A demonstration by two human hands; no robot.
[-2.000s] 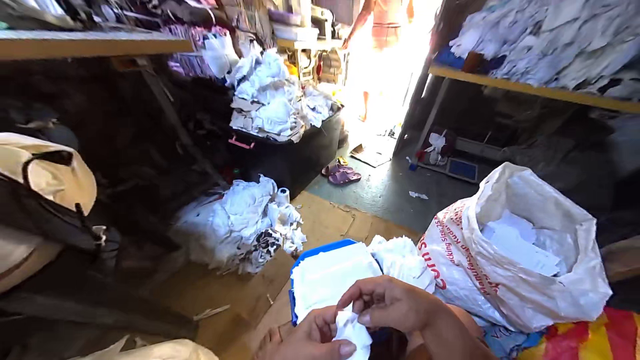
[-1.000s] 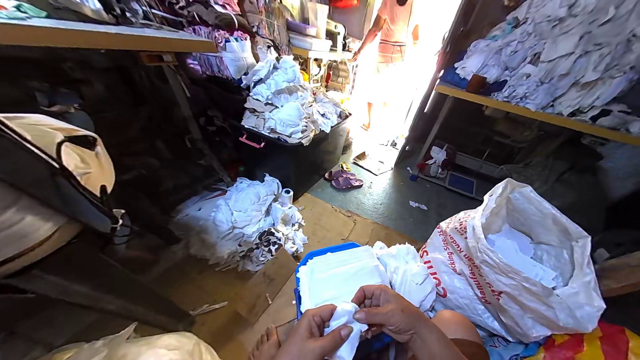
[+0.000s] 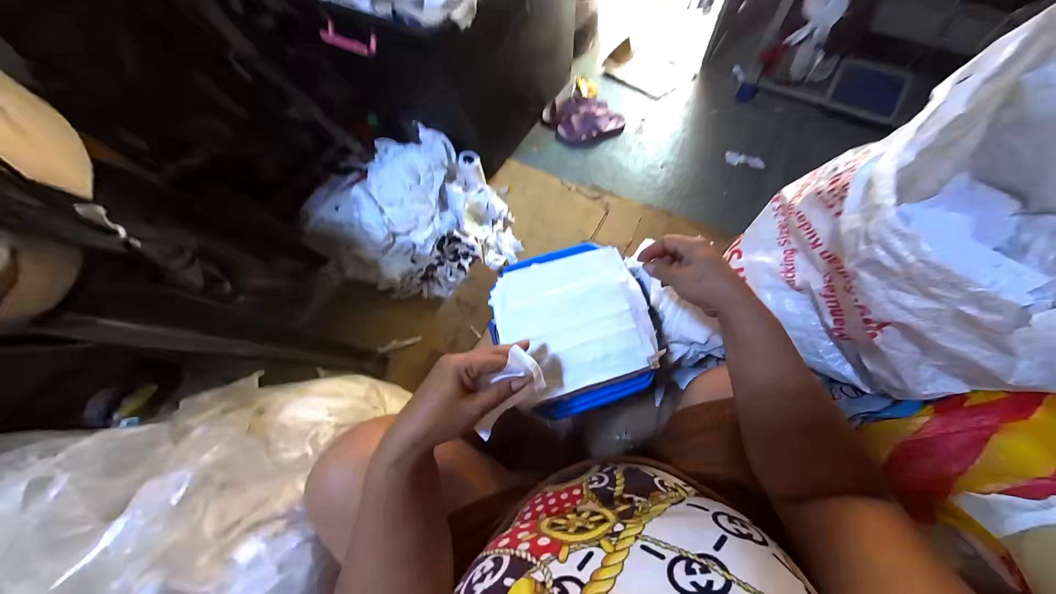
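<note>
Between thumb and fingers my left hand (image 3: 470,392) pinches a small white piece of cloth or paper (image 3: 521,367), over the near left corner of a blue tray (image 3: 598,394). Flat white sheets (image 3: 573,318) lie in layers on that tray. My right hand (image 3: 686,268) is beyond the tray's right edge, its fingers bent down at a crumpled white pile (image 3: 685,330). Whether the right fingers grip a piece of it cannot be told.
A white woven sack (image 3: 833,272) with white pieces inside stands at the right. A translucent plastic bag (image 3: 165,478) lies at the lower left. Beyond the tray are a white scrap heap (image 3: 404,206), purple sandals (image 3: 584,122) and a black container (image 3: 495,74) with a pink handle.
My hands, together at the white piece before, are now apart: the right one has moved to the crumpled pile, while the left keeps a white piece. The view has tilted down.
</note>
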